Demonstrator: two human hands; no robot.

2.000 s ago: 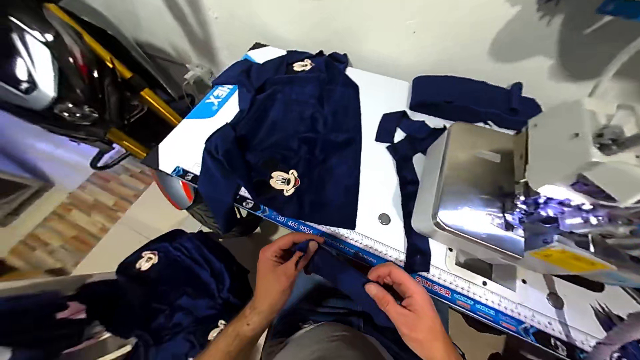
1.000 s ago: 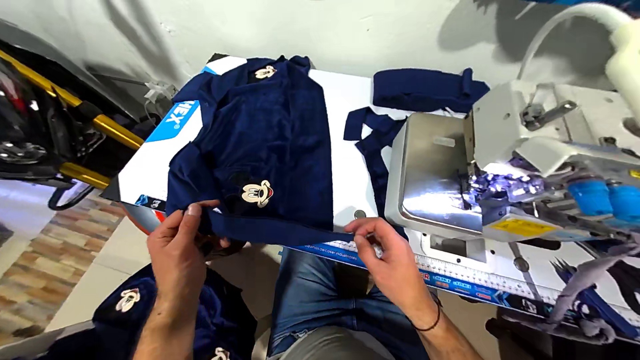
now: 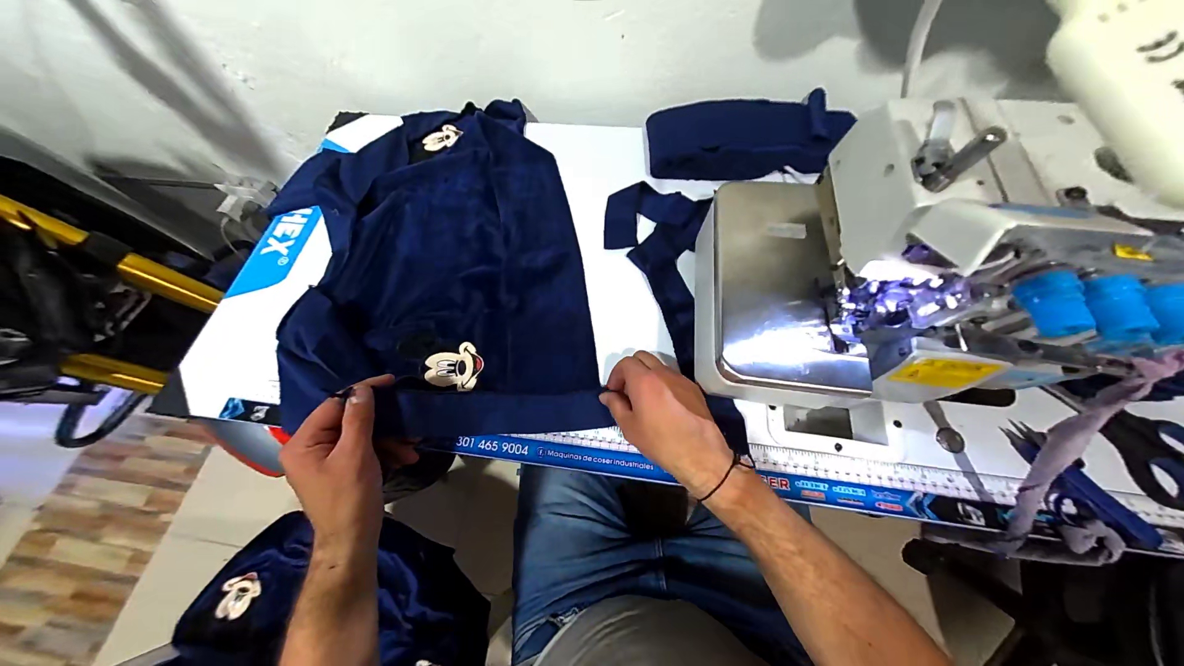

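Observation:
A navy fabric band (image 3: pixel 504 413) is stretched between my hands along the bottom edge of a navy velvet garment (image 3: pixel 462 250) with cartoon mouse patches. My left hand (image 3: pixel 342 439) pinches the band's left end near the garment's lower left. Its right end is pinched between thumb and fingers of my right hand (image 3: pixel 664 421), beside the garment's lower right corner. Further right, a loose navy strip (image 3: pixel 668 277) lies partly hidden behind the metal plate of an overlock sewing machine (image 3: pixel 795 287). A folded navy fabric bundle (image 3: pixel 740 139) rests near the wall.
Scissors (image 3: pixel 1147 453), tweezers (image 3: pixel 1027 442) and fabric scraps (image 3: pixel 1064 462) are at the table's right front. A measuring tape strip (image 3: pixel 851 476) runs along the front edge. More navy garments (image 3: pixel 398 573) lie below at the left, near a black and yellow frame (image 3: pixel 166 282).
Two seconds ago the band was held below the table edge; both hands have moved it up to the garment's bottom edge and spread it out. Since one second ago the hands have stayed nearly the same.

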